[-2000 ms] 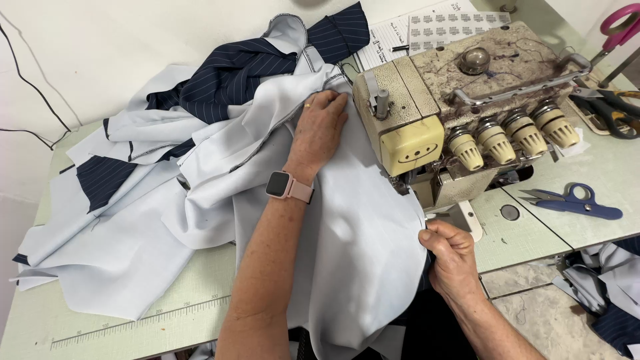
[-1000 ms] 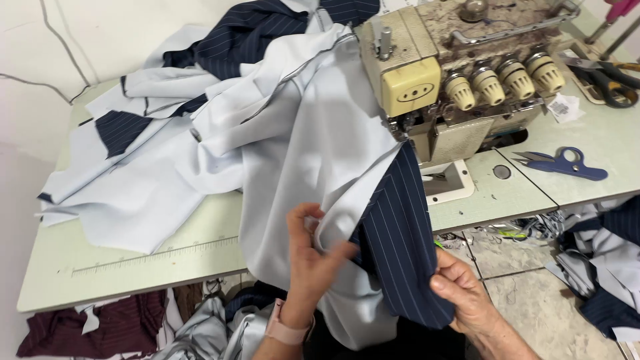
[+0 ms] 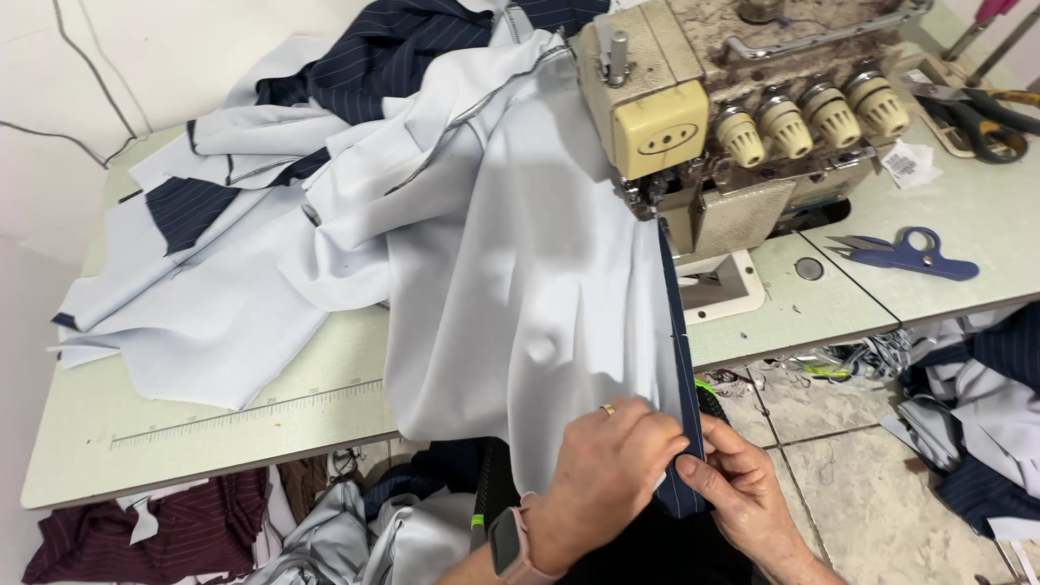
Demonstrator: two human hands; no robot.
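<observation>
My left hand, with a watch at the wrist, pinches the edges of light grey fabric and navy pinstriped fabric near their lower end. Just right of it, my right hand grips the navy edge between thumb and fingers. The two layers lie edge to edge and run up to the needle area of an overlock sewing machine. The grey piece hangs over the table's front edge. More navy pinstriped fabric is bunched behind, left of the machine head.
Blue thread snips lie on the sewing table right of the machine. Black-handled scissors rest in a tray farther back. Fabric pieces are piled below at right, and maroon striped cloth lies below the table at left.
The navy strip, spread wide a second ago, is now folded narrow along the grey edge. My left hand has come from the grey fabric to the edge beside my right hand.
</observation>
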